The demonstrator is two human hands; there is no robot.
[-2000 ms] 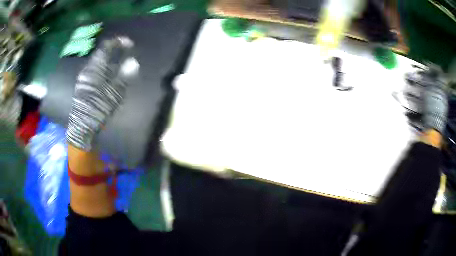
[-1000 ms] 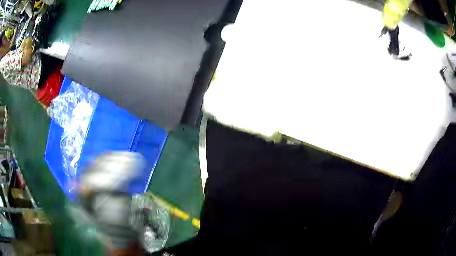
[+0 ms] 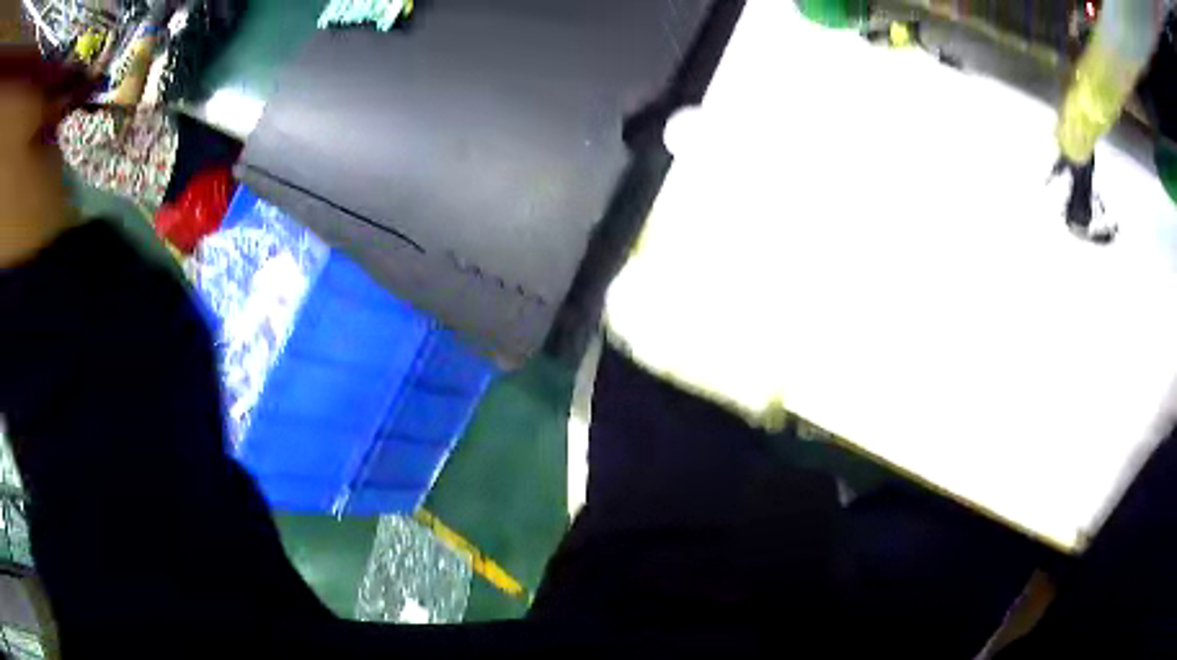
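Note:
My left hand is out of the picture. Only its bare wrist with a dark red band and the black sleeve show at the left edge. My right hand is not in view. The white board [image 3: 891, 284] lies in front. A yellow tool [image 3: 1091, 110] hangs over its upper right, its dark tip [image 3: 1082, 194] pointing down at the white surface. The black mat [image 3: 452, 142] lies to the left, with a thin black line along its lower left part. Teal circuit boards [image 3: 364, 12] are at the mat's top edge, cut off by the frame.
A blue bin [image 3: 349, 387] with clear bags [image 3: 252, 290] stands below the mat. A red item [image 3: 198, 209] and a patterned cloth [image 3: 123, 152] are left of it. A clear bag [image 3: 413, 570] lies on the green floor near a yellow line. A green disc [image 3: 833, 10] is at the top.
My left hand moved from over the mat to low over the bin, then out past the left edge. The view has swung left and down. My right hand has left the picture.

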